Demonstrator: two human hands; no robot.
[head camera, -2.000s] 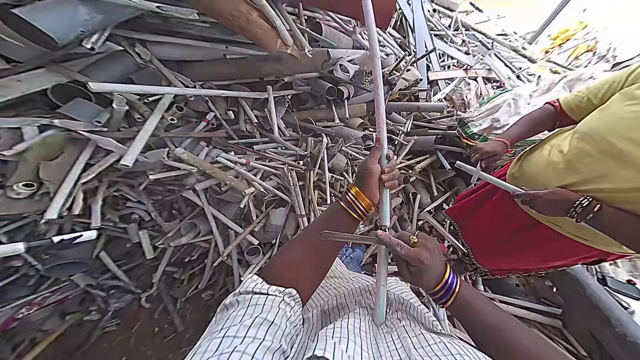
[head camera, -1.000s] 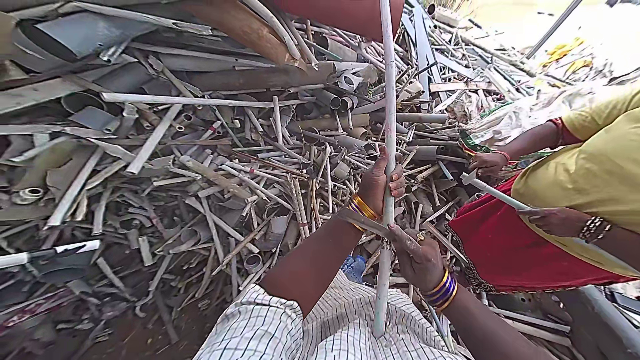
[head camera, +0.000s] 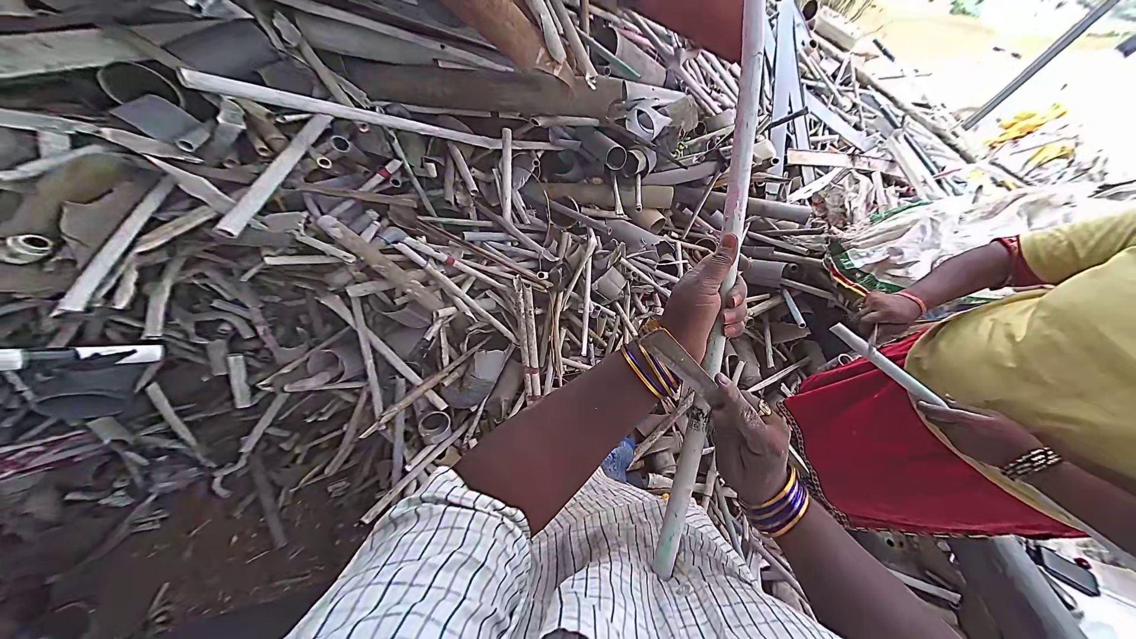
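Note:
A long pale plastic pipe (head camera: 738, 177) runs up and away from my shirt front, its near end by my belly. Around its middle, my left hand (head camera: 701, 297) is closed, with bangles at the wrist. Below it, my right hand (head camera: 745, 435) holds a flat metal blade (head camera: 682, 362), whose far end lies over my left wrist. The right fingers are close beside the pipe; whether they also press on it cannot be told. The blade's handle is hidden in my palm.
Scrap pipes and broken plastic pieces (head camera: 382, 257) are heaped in front and to the left. At the right, close by, a co-worker (head camera: 1021, 355) holds a shorter pipe (head camera: 887, 364). White sacking (head camera: 958, 226) lies beyond, and a large grey pipe (head camera: 1012, 586) at the lower right.
The blade, which lay across the pipe below my left hand, now slants up to my left wrist. My left hand still grips the pipe. The co-worker's pipe has shifted.

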